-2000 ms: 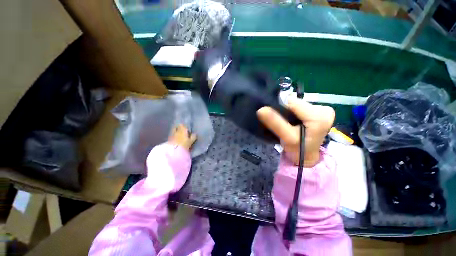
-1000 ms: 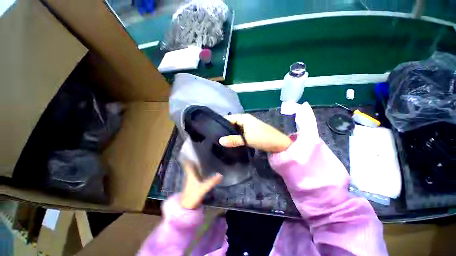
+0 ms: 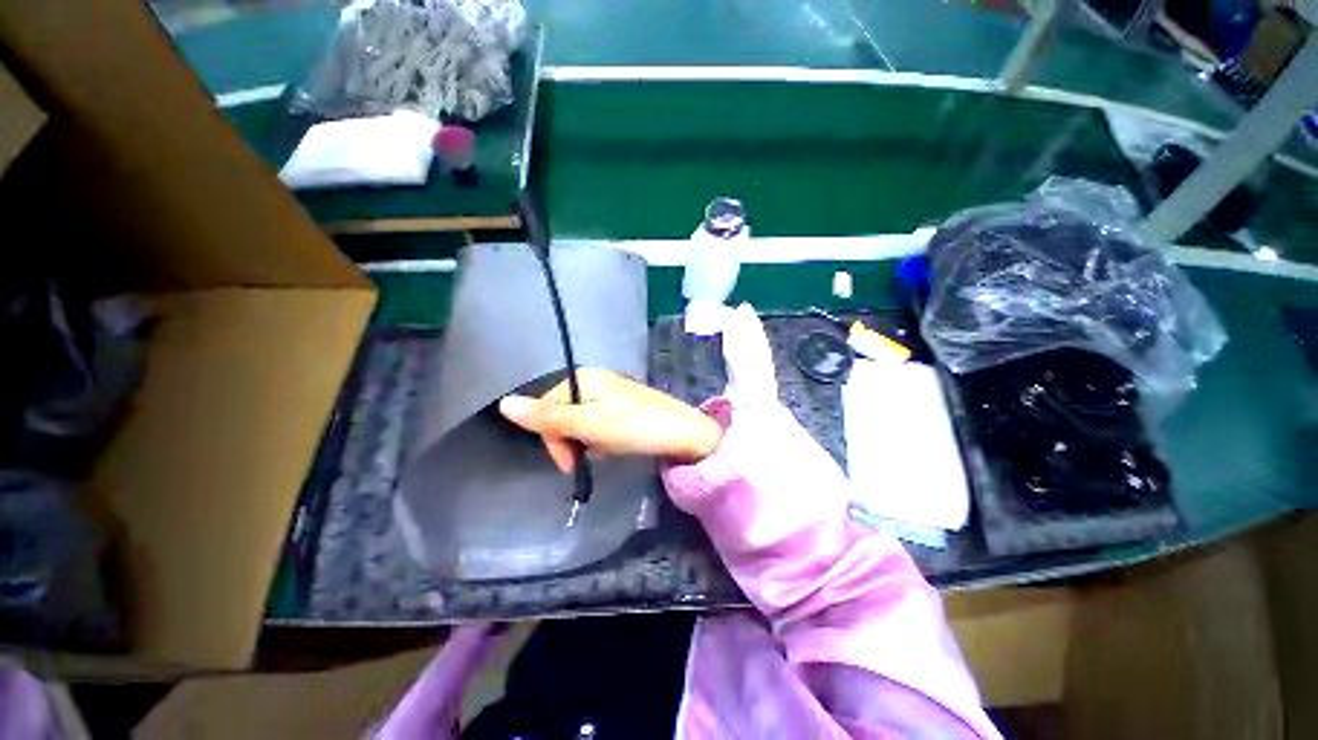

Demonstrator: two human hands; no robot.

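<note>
A grey foam pouch (image 3: pixel 506 499) lies on the speckled mat, its flap or upper part spread toward the conveyor. My right hand (image 3: pixel 614 416) is over the pouch, its fingers closed around a thin black boom-like part (image 3: pixel 557 311). The part stands nearly upright, with a thicker lower end below my fingers. Dark material shows at the fold beside my fingertips. The headphones are not plainly visible, and whether they are inside the pouch I cannot tell. My left hand is out of the picture; only a bit of pink sleeve shows at the lower left corner.
An open carton (image 3: pixel 217 477) stands at left. A white bottle (image 3: pixel 713 268), round black dish (image 3: pixel 824 356), yellow-handled tool (image 3: pixel 877 341) and white sheets (image 3: pixel 903 445) are right of the pouch. Black cables (image 3: pixel 1062 434) and clear plastic (image 3: pixel 1055 282) lie further right. Bagged pale cords (image 3: pixel 419 58) sit behind.
The headphones, earlier in my right hand, are no longer plainly seen. The pouch now lies flat under that hand, which holds the thin black part. My left hand has left the picture.
</note>
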